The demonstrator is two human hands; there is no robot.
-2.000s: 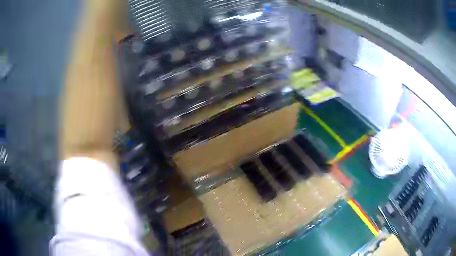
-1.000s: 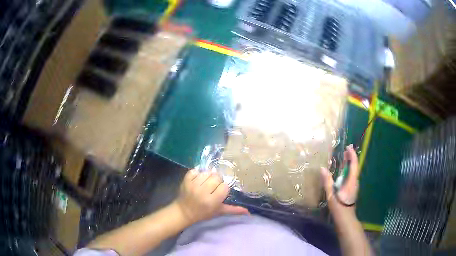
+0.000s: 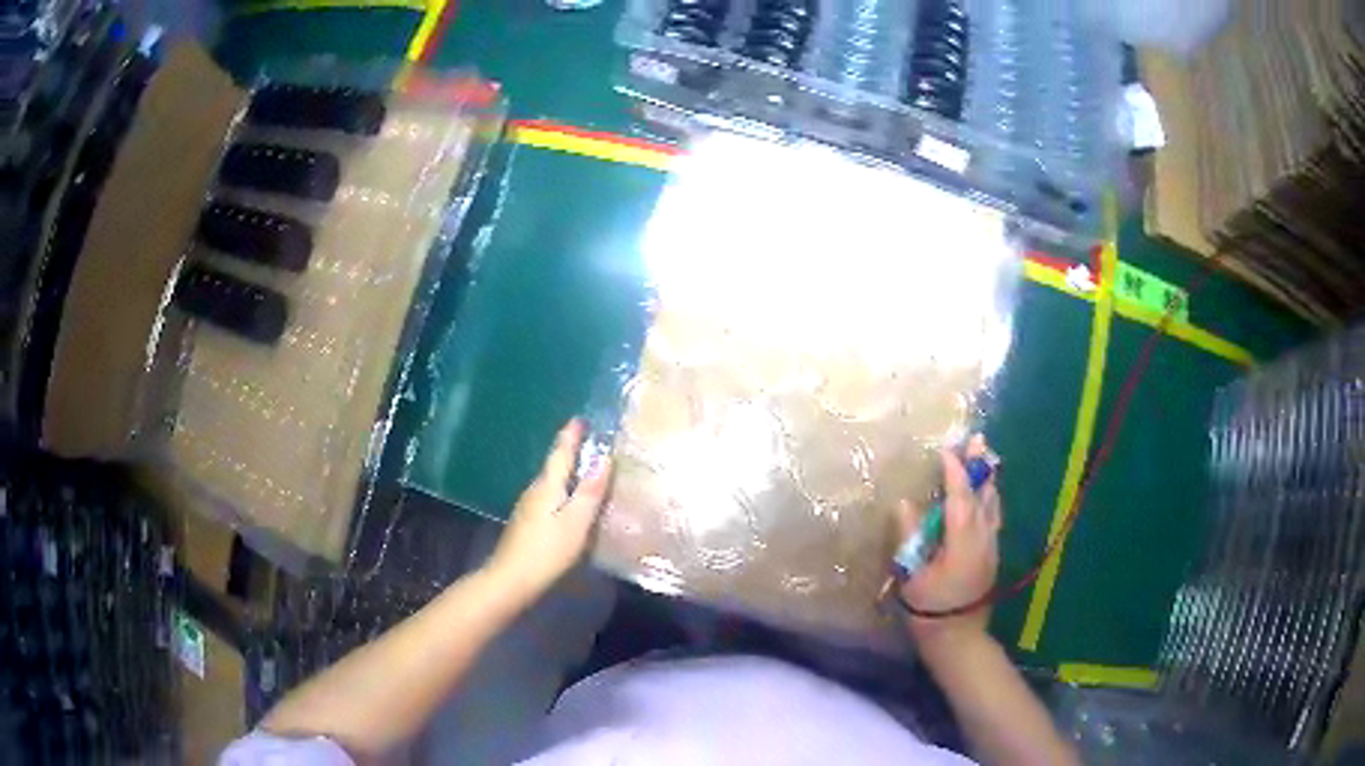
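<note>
An empty clear blister tray (image 3: pixel 808 404) with round pockets lies over brown cardboard in front of me, its far half washed out by glare. My left hand (image 3: pixel 557 516) holds the tray's left edge near the front corner. My right hand (image 3: pixel 958 546) is at the tray's right edge, closed around a blue and green pen-like test probe (image 3: pixel 925 536). A thin red lead (image 3: pixel 1100 434) runs from my right wrist to the back right.
The left blister tray (image 3: pixel 277 427) holds several black speaker rows. A rear grey-blue plastic tray (image 3: pixel 853 112) stands behind. Stacked cardboard (image 3: pixel 1250 142) is at the back right, stacked clear trays (image 3: pixel 1272 524) at the right. Yellow tape marks the green mat (image 3: pixel 517 322).
The view has swung from the stacked trays at the left to the empty tray. Since one second ago, both hands have stayed at its edges, and the left has moved slightly up the side.
</note>
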